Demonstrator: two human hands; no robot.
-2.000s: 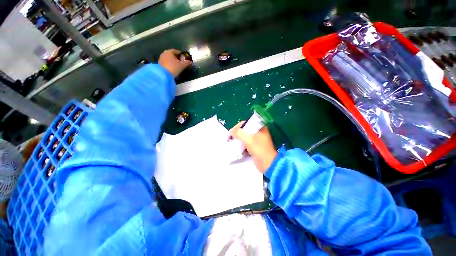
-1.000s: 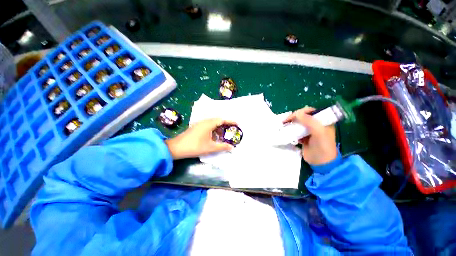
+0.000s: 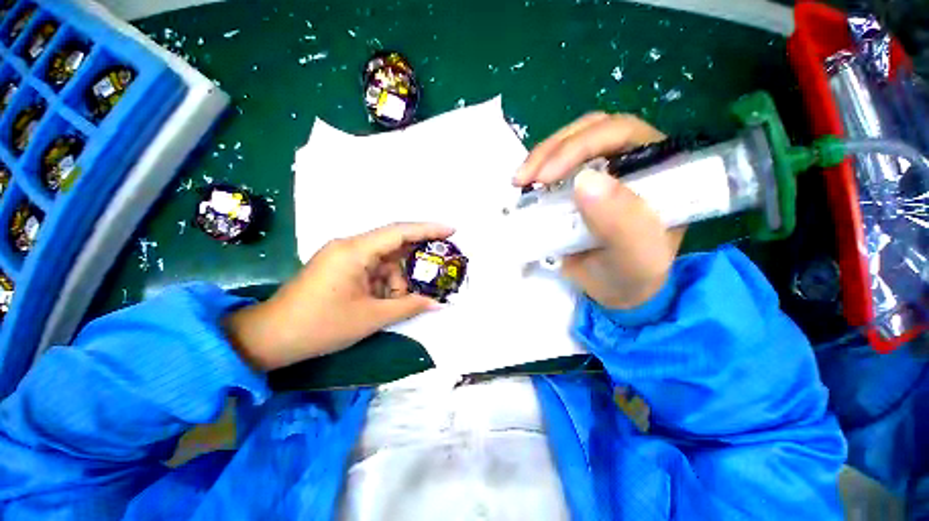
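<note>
My left hand [image 3: 341,285] holds a round electronic module [image 3: 437,270] between thumb and fingers, over a white paper sheet [image 3: 377,173]. The module's face with white and yellow parts points up. My right hand [image 3: 616,219] grips a clear dispensing syringe [image 3: 693,191] with a black strip along it and a green air cap [image 3: 771,163] at its rear. The syringe points left toward the module and is apart from it. Its tip is hard to make out against the white paper. Two other modules lie beyond the paper [image 3: 391,92] and left of it [image 3: 226,213].
A blue tray [image 3: 153,97] with modules in its cells stands at the left, with a pale edge [image 3: 143,193] beside it. A red tray [image 3: 837,204] with shiny plastic bags [image 3: 891,224] is at the right. White scraps litter the green bench [image 3: 295,61].
The left hand has brought a module back from the conveyor to above the paper. The right hand still holds the syringe. The view has shifted and moved closer to the hands.
</note>
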